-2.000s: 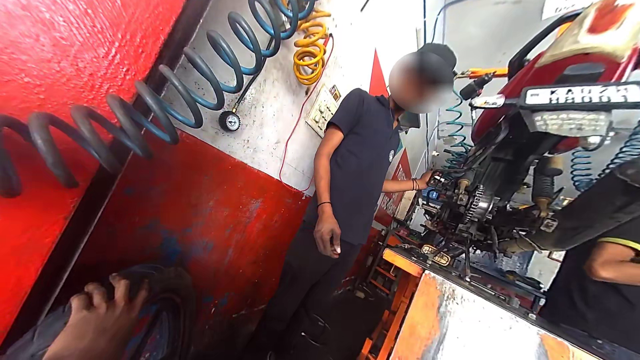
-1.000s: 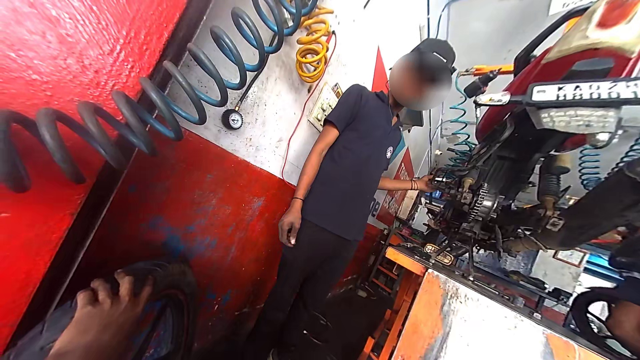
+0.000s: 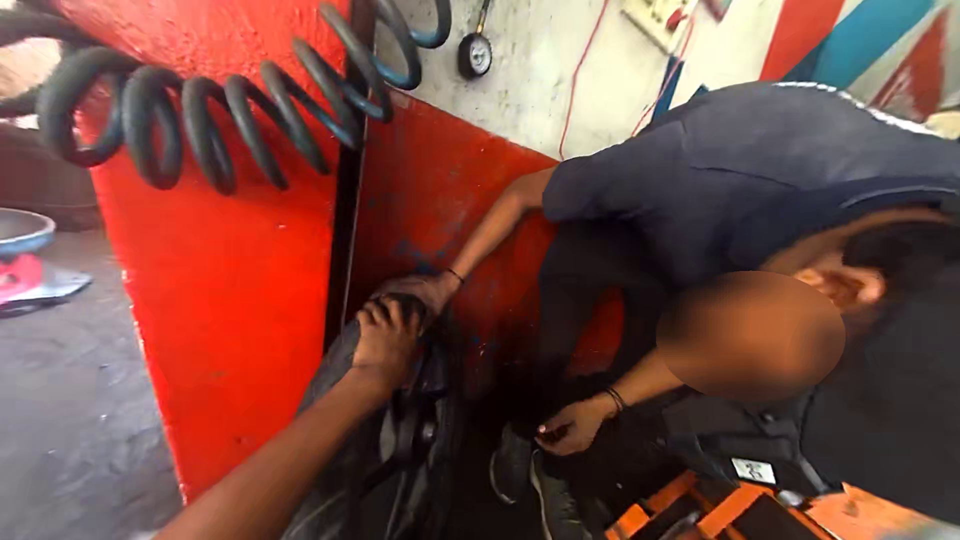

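My left hand rests with curled fingers over the top of a black motorcycle wheel's tyre, which stands upright beside the red wall. The wheel's dark hub and spokes show below my forearm. Against my fingertips, or very near them, is a co-worker's hand on the same tyre top. That co-worker bends over at the right; the co-worker's other hand hangs low, near the shoes. My right hand is out of the frame.
A coiled black air hose hangs across the upper left, in front of a red pillar. A round pressure gauge hangs on the wall. An orange metal frame stands at the lower right. Grey floor lies at the left.
The co-worker, who stood upright by the raised motorcycle, has bent down and put a hand on the tyre beside mine. My left hand stays on the tyre. The view has shifted markedly.
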